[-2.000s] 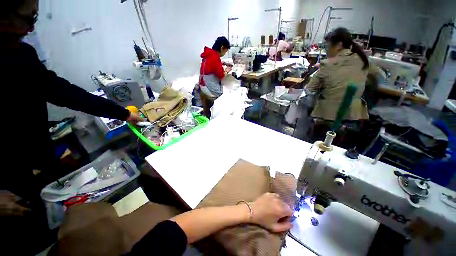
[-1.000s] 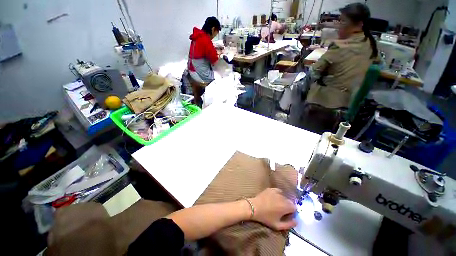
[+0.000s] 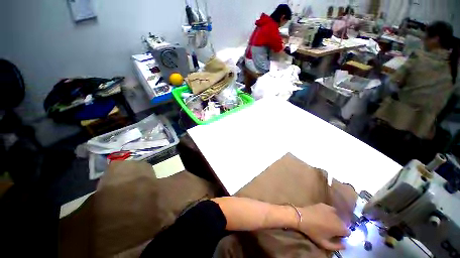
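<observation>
A brown cloth panel point(image 3: 287, 179) lies on the white table, its right edge by the presser foot and needle point(image 3: 359, 221), under a bright light. My left hand point(image 3: 323, 227), bare with a bracelet at the wrist, is curled down on the cloth just left of the needle, its fingertips gripping the cloth near the edge. The sewing machine head point(image 3: 418, 201) is cut off at the lower right. More brown cloth point(image 3: 126, 201) lies at the lower left, beside and behind my sleeve. My right hand is not in view.
The white table point(image 3: 272, 131) stretches away ahead. A green basket point(image 3: 214, 120) with oddments and folded brown cloth stands beyond its far left edge. A plastic crate point(image 3: 171, 143) holds papers and a red item at left. A pale card point(image 3: 169, 166) lies near the brown cloth. Two people work farther off.
The view has swung left, so the machine sits farther right and is more cut off. The person at the far left is gone from view. My left hand stays on the cloth by the needle.
</observation>
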